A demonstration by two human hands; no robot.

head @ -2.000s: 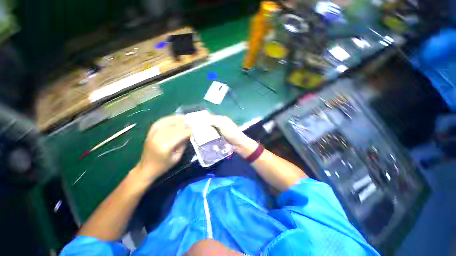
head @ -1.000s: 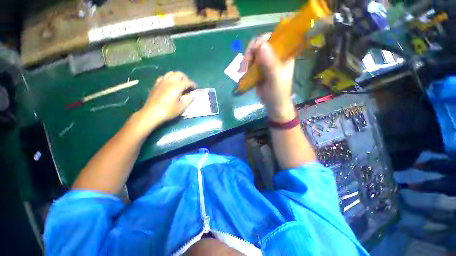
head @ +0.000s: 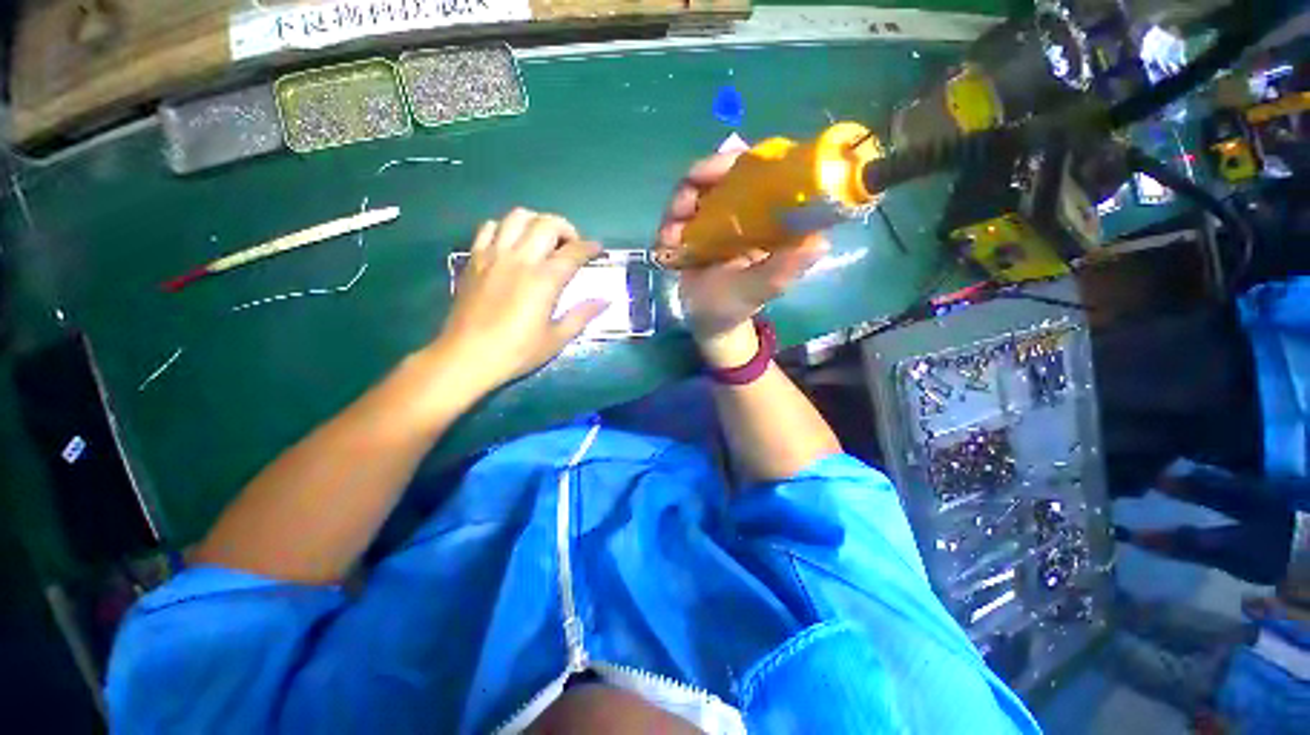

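Note:
The phone body, a flat piece with a white middle and a dark strip at its right end, lies flat on the green mat. My left hand rests on it, palm down, and hides most of its left part. My right hand is closed around the orange electric screwdriver, which has a black cord at its upper right end. The screwdriver is tilted, its tip end low at the phone body's right end. I cannot tell whether the tip touches it.
Three screw trays stand at the bench back by a wooden ledge. A red-tipped pale stick and thin strands lie left. A yellow and black unit stands right, above a grey parts tray. A person's blue sleeve shows far right.
Two seconds ago both hands held the phone body up. It then lay on the mat under my left hand, with the screwdriver in my right. The screwdriver has since come down to its right end.

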